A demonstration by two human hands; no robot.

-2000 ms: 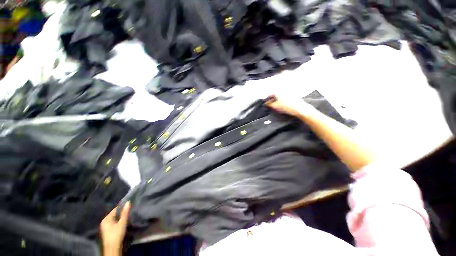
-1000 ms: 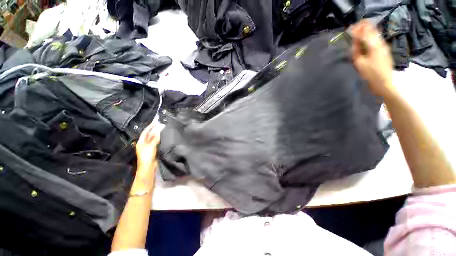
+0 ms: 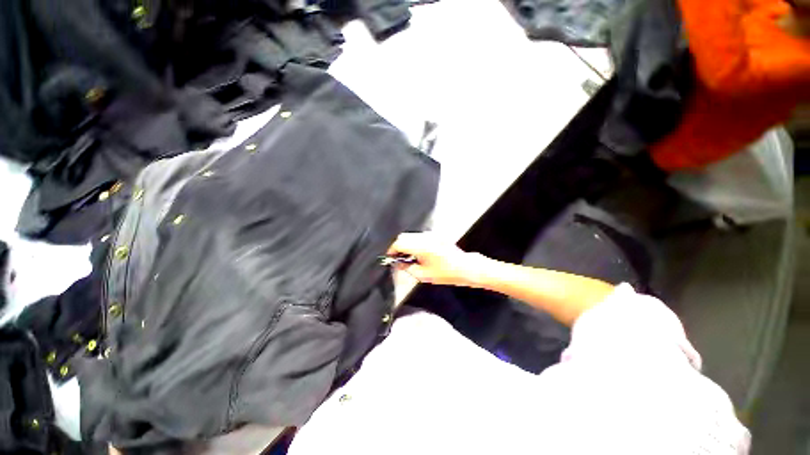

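A dark denim jacket (image 3: 266,195) lies spread in front of me, with gold buttons (image 3: 122,253) along its left side and a sleeve (image 3: 289,364) folded toward my body. My right hand (image 3: 424,258) is at the jacket's right edge. Its fingers are closed on a small dark and metallic tool, which looks like thread snips (image 3: 401,260). The blades are too small to make out clearly. Only a sliver of skin, apparently my left hand (image 3: 114,450), shows at the bottom left edge under the jacket; its fingers are hidden.
Heaped dark garments (image 3: 178,71) lie beyond and left of the jacket. The white table (image 3: 480,107) has a slanting right edge, with more dark garments (image 3: 586,258) beside it. A person in orange (image 3: 733,80) is at the upper right, near dark denim.
The view has swung right. The jacket was lifted and turned over and now lies flatter. My right hand has come down to its near right edge; my left hand has nearly left the picture.
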